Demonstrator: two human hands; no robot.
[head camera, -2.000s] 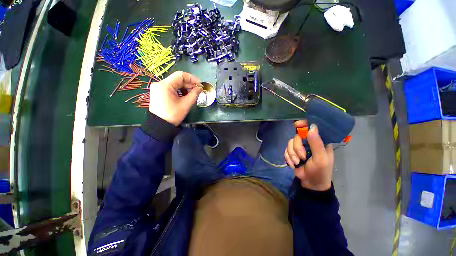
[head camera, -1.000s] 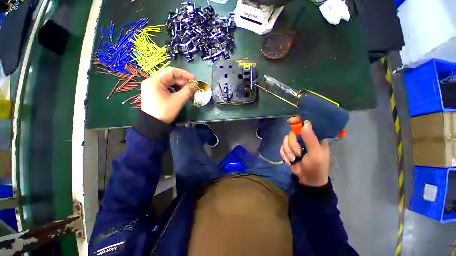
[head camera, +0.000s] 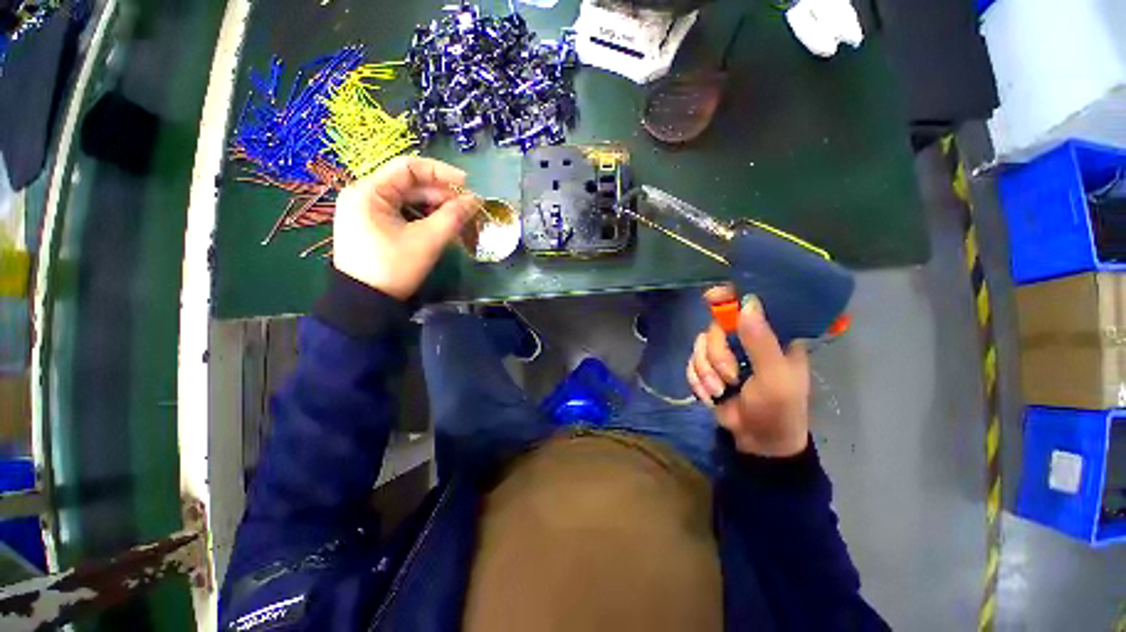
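Note:
My right hand (head camera: 756, 377) is closed around the soldering gun (head camera: 790, 282), fingers by its orange trigger. The gun's thin metal nose points left, its tip at the right part of the dark soldering jig (head camera: 578, 204). My left hand (head camera: 401, 222) is left of the round flux tin (head camera: 495, 232), thumb and fingertips pinched together. Something thin shows at its fingertips, too small to name surely. Red-brown lead wires (head camera: 296, 204) lie partly behind this hand. Yellow lead wires (head camera: 367, 124), blue lead wires (head camera: 290, 114) and a heap of small components (head camera: 492, 77) lie beyond.
A dark brown disc (head camera: 682, 109), a white box (head camera: 632, 40) and a crumpled white tissue (head camera: 825, 25) are at the far side. The green bench's front edge (head camera: 667, 284) is before my body. Blue bins (head camera: 1068, 204) stand on the right; a conveyor is left.
My left hand has moved slightly left, away from the flux tin. The gun's tip has come closer to the jig and now reaches over its right part. The whole view has shifted slightly.

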